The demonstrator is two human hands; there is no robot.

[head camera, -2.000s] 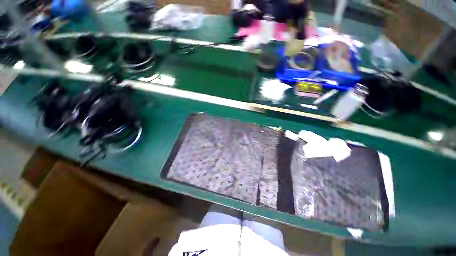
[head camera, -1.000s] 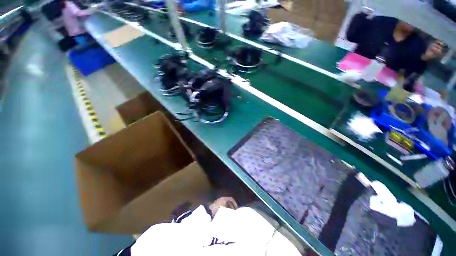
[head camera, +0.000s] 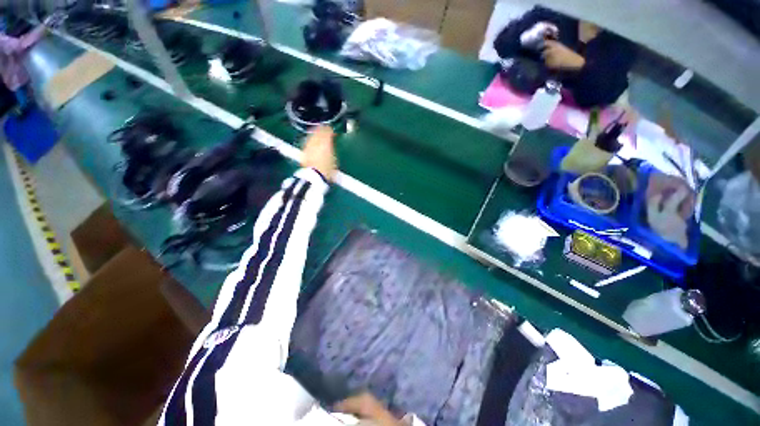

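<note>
A black headset with a silver hoop stands on the green bench beyond the raised white strip. My left hand is stretched out at its near side, fingertips at the hoop. Blur hides whether the fingers have closed on it. My right hand is low at the bottom edge, over the near side of the mat, blurred and partly cut off. The dark grey mat lies in front of me, with crumpled white tissue on its right part.
Piled headsets lie left of my arm. An open carton stands below the bench edge. A blue tray with a tape roll, a yellow box and a white bottle are beyond the strip. A person works opposite.
My left arm has come into view and extended over the bench to the standing headset. My right hand now shows at the bottom edge. The view has turned back to the right since one second ago.
</note>
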